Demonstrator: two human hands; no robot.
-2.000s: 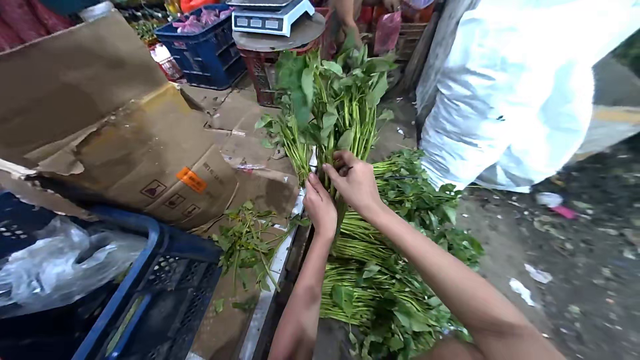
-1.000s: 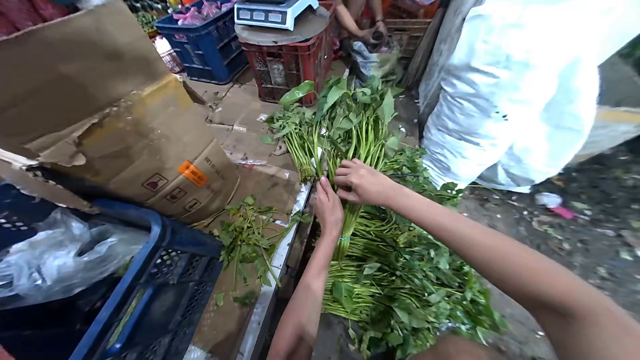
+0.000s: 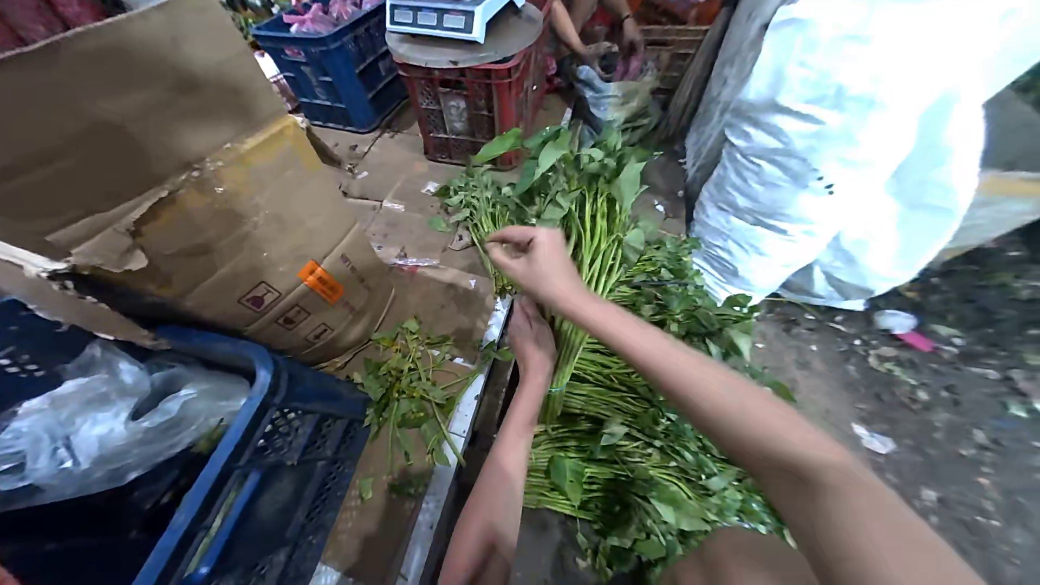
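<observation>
A bundle of leafy green vegetable stems (image 3: 597,236) lies in front of me, its leaves pointing away and a thin tie near its lower end. My left hand (image 3: 530,337) rests against the left side of the stems; whether its fingers grip any is hidden. Above the stems, my right hand (image 3: 532,256) is bent with the fingertips close together at the left; I cannot tell whether they pinch something. More stems with leaves (image 3: 650,463) are piled under and to the right of the bundle. Loose trimmed sprigs (image 3: 410,386) lie to the left on cardboard.
A cardboard box (image 3: 244,236) and a blue plastic crate (image 3: 260,390) holding a clear bag stand left. Ahead, a digital scale (image 3: 451,16) sits above a red crate (image 3: 471,106), beside another blue crate (image 3: 333,73). A person's hands (image 3: 605,53) work beyond. White sacks (image 3: 837,146) stand right.
My right hand has lifted off the stems and moved up and left, away from where it met my left hand. The bundle has been lowered and lies flatter than two seconds ago.
</observation>
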